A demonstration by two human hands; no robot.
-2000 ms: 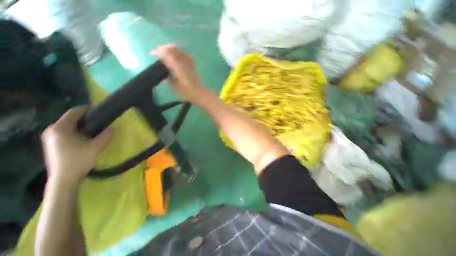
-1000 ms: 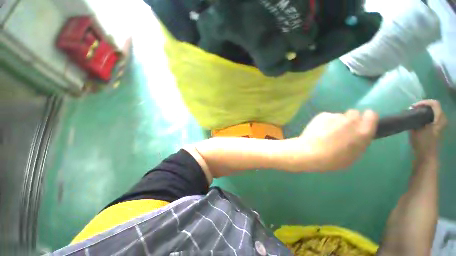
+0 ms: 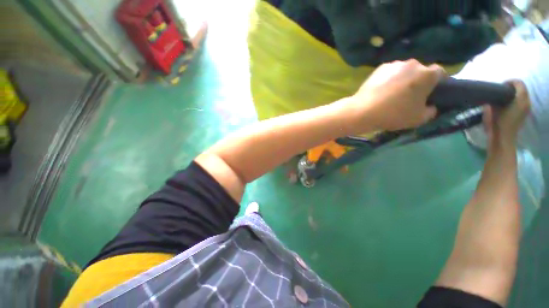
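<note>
My left hand (image 3: 402, 95) is closed on the near left end of the black pallet truck handle (image 3: 471, 94). My right hand (image 3: 510, 113) grips its right end. The dark shaft runs down and left from the handle to the orange pallet truck (image 3: 326, 151) and a small wheel on the green floor. The large yellow woven sack (image 3: 289, 72) stands behind the orange part, at the top of the view. Dark soft goods (image 3: 409, 33) bulge from its top. My left forearm and hand hide part of the sack and the truck.
A red fire extinguisher box (image 3: 151, 35) stands at the upper left by a pale wall. Metal sill grooves (image 3: 63, 153) curve along the left, with a yellow and black item (image 3: 9, 105) beyond them. A white woven sack (image 3: 490, 63) is at the right. Striped tape shows at the lower left.
The view has swung. The open yellow sack of small pieces has left the picture, and the red box and sill grooves have come in at left. Both hands stay on the handle, now at the right.
</note>
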